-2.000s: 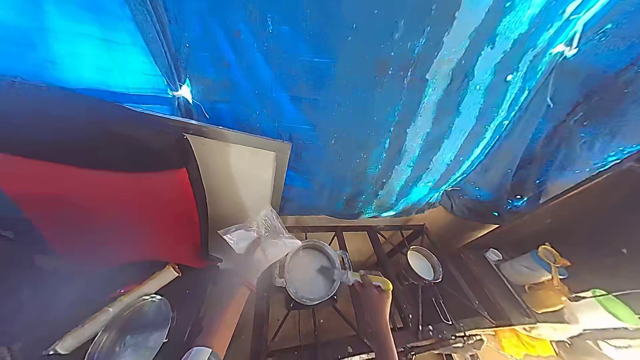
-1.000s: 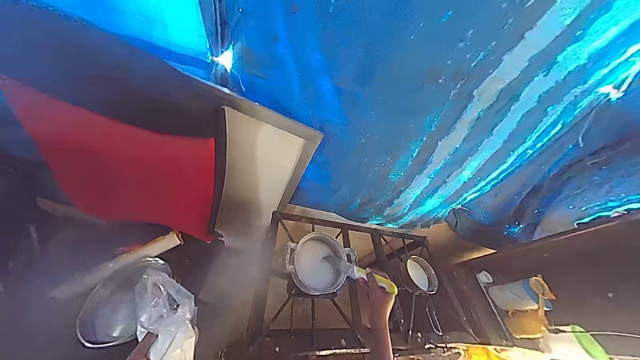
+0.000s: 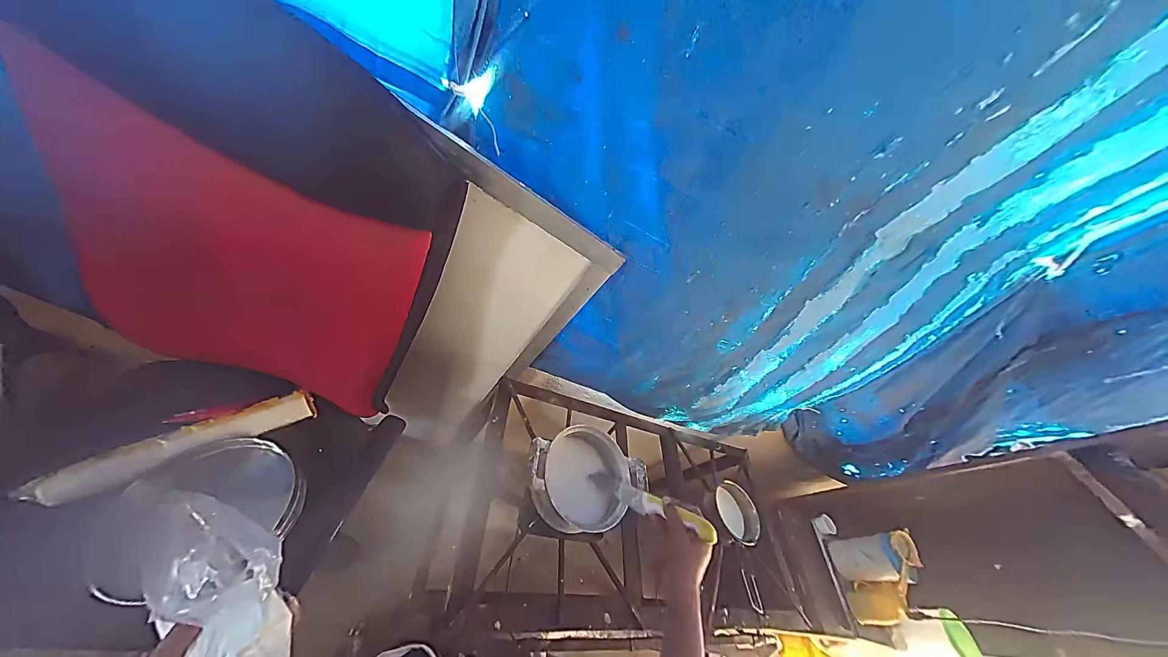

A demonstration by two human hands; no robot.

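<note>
A metal pot [image 3: 578, 479] with side handles stands on the metal stove frame, whitish contents inside. My right hand [image 3: 680, 538], right of this pot, grips a utensil [image 3: 671, 513] with a yellow handle, its far end down in the pot. At the lower left, my left hand [image 3: 179, 641] shows only in part at the bottom edge, holding a clear plastic bag [image 3: 214, 566] with something white in its lower part. The bag is in front of a round metal lid or tray [image 3: 242, 479].
A smaller pan [image 3: 737, 513] with white contents sits on the right of the stove frame [image 3: 630, 584]. A pale roll [image 3: 173, 447] lies at left, below a red cloth [image 3: 255, 265]. Containers [image 3: 871, 575] stand at right. A blue tarpaulin [image 3: 730, 182] hangs behind. Steam or haze drifts left of the pot.
My left hand and the plastic bag have moved from beside the pot leftward to the round metal lid or tray. My right hand has stayed on the utensil in the pot.
</note>
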